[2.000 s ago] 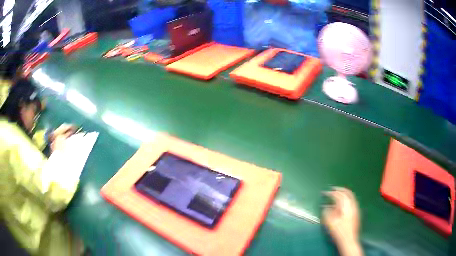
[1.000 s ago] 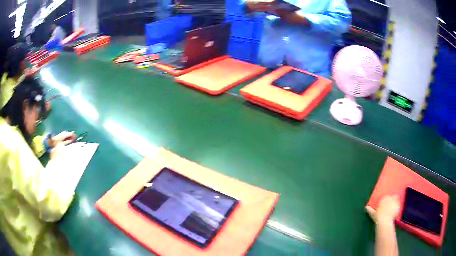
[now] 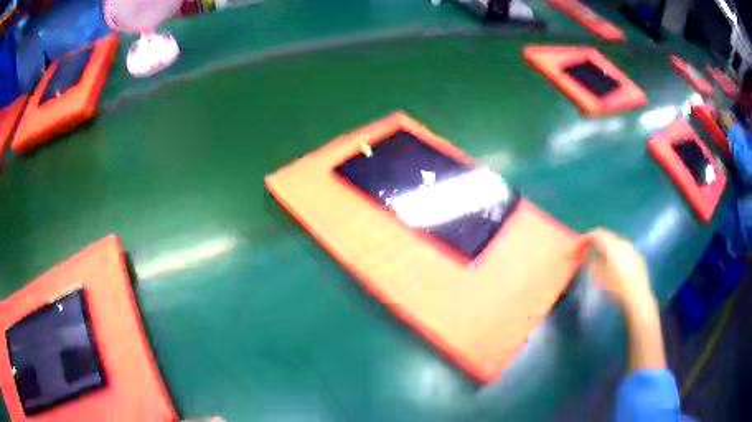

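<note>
An orange-red foam pad (image 3: 429,305) lies at the centre of the green surface. A dark tablet (image 3: 429,185) lies on it with a bright glare band across its screen. My right hand (image 3: 614,264), bare and blurred, holds the pad's right corner, its fingers at the edge. A second foam pad (image 3: 136,346) lies at lower left, cut off by the picture's edge, with a tablet (image 3: 58,350) showing dark blocks on its screen. A small sliver of skin, likely my left hand (image 3: 204,419), shows at the bottom edge beside that pad; its fingers are hidden.
A pink-white fan (image 3: 148,41) stands at upper left, beside a foam pad (image 3: 54,119) with a tablet. Two more padded tablets (image 3: 592,78) (image 3: 695,161) lie at upper right. Part of a person in a blue sleeve (image 3: 742,144) is at the right edge.
The view has swung right. The fan and the pad with the dark-block tablet now sit further left. My right hand remains on a pad, now at its right corner, and that pad is now central.
</note>
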